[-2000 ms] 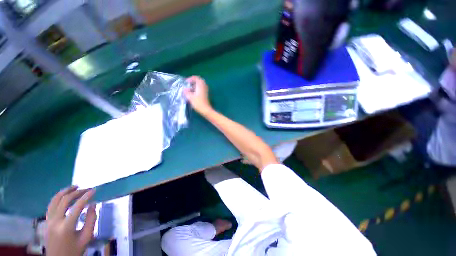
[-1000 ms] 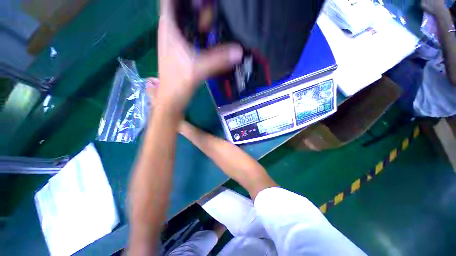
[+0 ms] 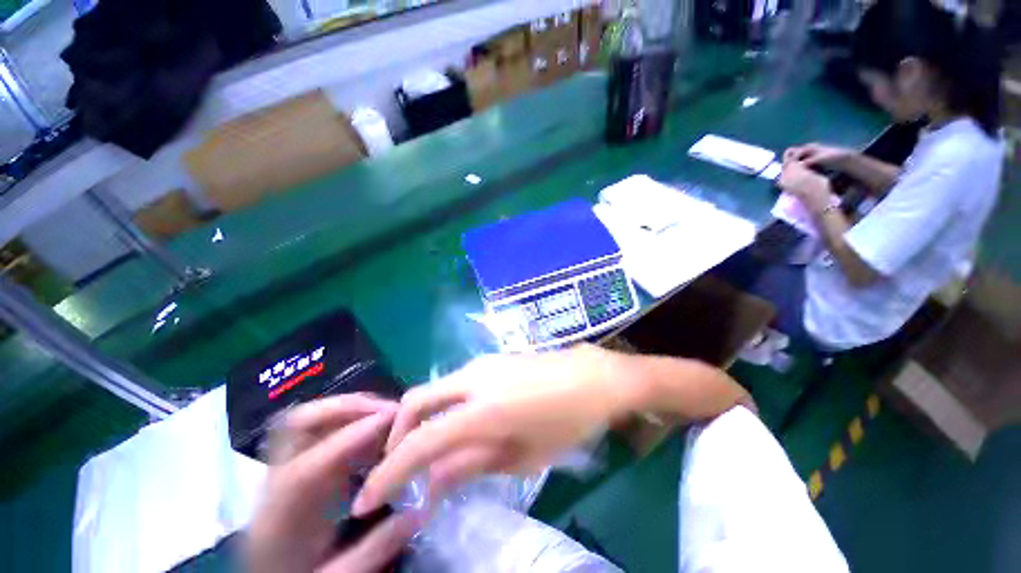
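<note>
A black product box with white and red lettering lies at the lower left, partly over the white bag stack. My left hand is at its near end, fingers curled on it. My right hand reaches in from the right and meets the left at that end, its fingers bent on a clear bag. The bag is crinkled and blurred below and around my right hand. The hands hide the box's near end and the bag's opening.
The blue-topped scale stands beyond my right hand. White sheets lie right of it. Another black box stands farther back. A seated person works at the right. A metal rail crosses the left.
The black box has moved from over the scale to the lower left. My hands have come together at its near end with the clear bag. The view has tilted up, showing the seated person.
</note>
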